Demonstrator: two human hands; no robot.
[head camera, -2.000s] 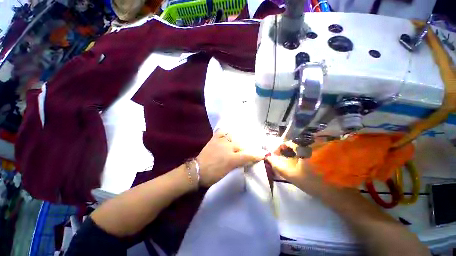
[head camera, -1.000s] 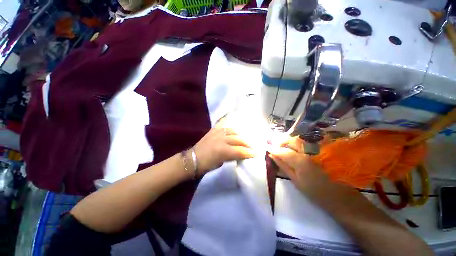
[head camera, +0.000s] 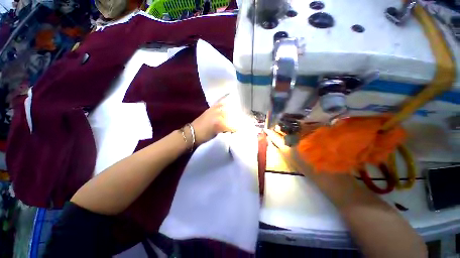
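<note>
My left hand (head camera: 216, 122) lies flat on the pale side of the garment panel (head camera: 217, 186), left of the lit needle area (head camera: 260, 122). Its fingers are washed out by the lamp. My right hand (head camera: 282, 146) is right of the needle, partly behind the machine head and orange bundle, its fingertips blurred in the glare. Whether it pinches the cloth cannot be seen. A narrow maroon strip (head camera: 262, 166) runs from the needle area toward me along the panel's right edge. Maroon fabric (head camera: 171, 95) with white parts spreads left of the needle.
The white machine head (head camera: 312, 55) fills the upper right, with a yellow-orange strap (head camera: 439, 65). An orange fluffy bundle (head camera: 348, 146), red and yellow loop handles (head camera: 383, 180) and a dark rectangle (head camera: 444, 187) lie right. A green basket (head camera: 176, 7) stands behind; a blue basket (head camera: 44, 227) is lower left.
The whole view has shifted, so the machine and cloth sit further left and higher. The pale panel near me lies flatter and more spread out. Both hands remain beside the needle.
</note>
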